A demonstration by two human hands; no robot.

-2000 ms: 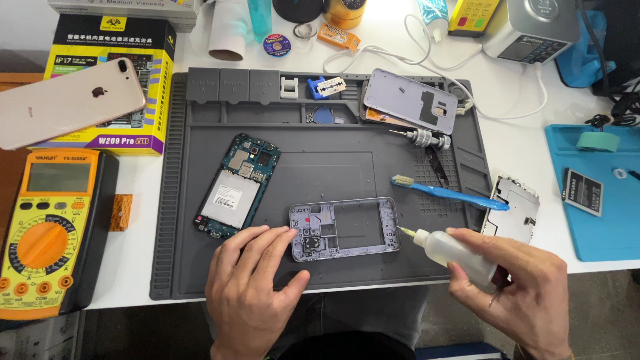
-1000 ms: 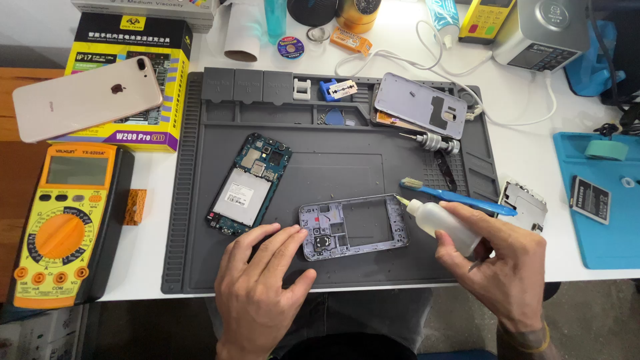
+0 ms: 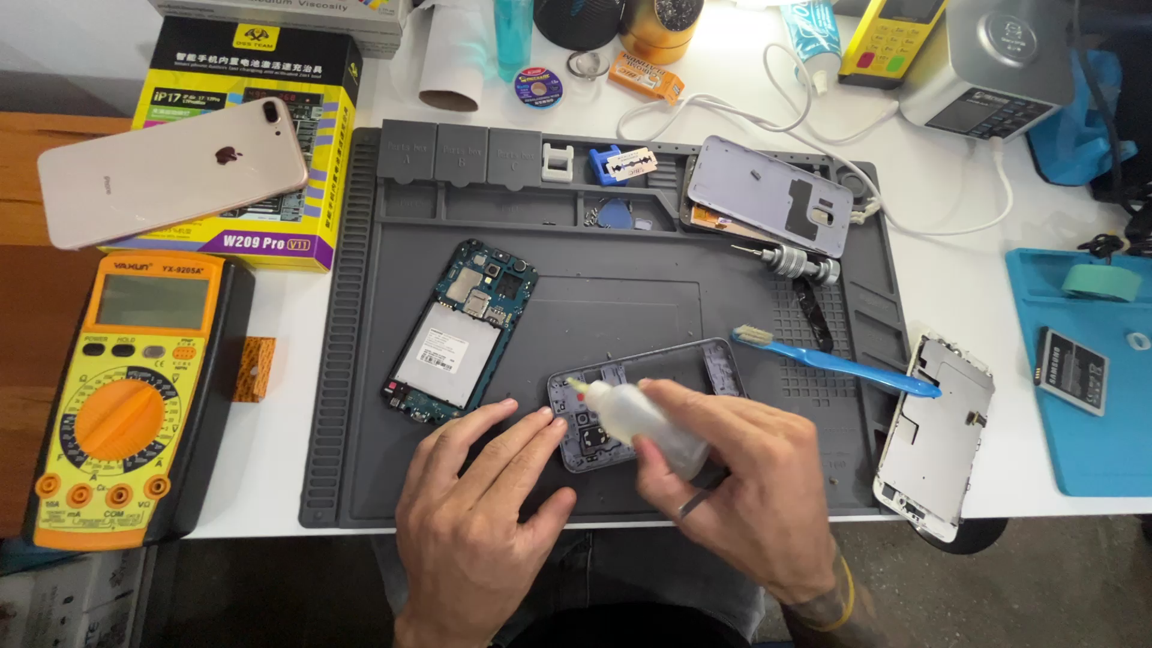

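A translucent squeeze bottle [image 3: 661, 432] is gripped in my right hand [image 3: 742, 486], its nozzle tilted over the upper left part of a phone mid-frame [image 3: 720, 364]. My left hand [image 3: 490, 504] rests at the frame's left end, fingertips by its edge, fingers slightly apart. The bottle and right hand hide much of the frame's middle. Left of it lies an opened phone [image 3: 463, 333] with its circuit board and metal plate showing. A blue toothbrush [image 3: 837, 362] lies to the right, its handle end over a white phone screen assembly [image 3: 936, 432]. All these lie on or beside a grey repair mat [image 3: 621, 310].
An orange multimeter [image 3: 135, 396] and a boxed tool [image 3: 333, 207] under a pink iPhone [image 3: 171, 175] are at left. A phone back cover [image 3: 765, 193] and a precision screwdriver [image 3: 796, 263] lie at upper right. A blue tray [image 3: 1044, 450] holds a Samsung battery [image 3: 1071, 369].
My right hand has brought the bottle from the frame's right end across to its left part. My left hand stays at the frame's left end, which now sits tilted with its right side higher.
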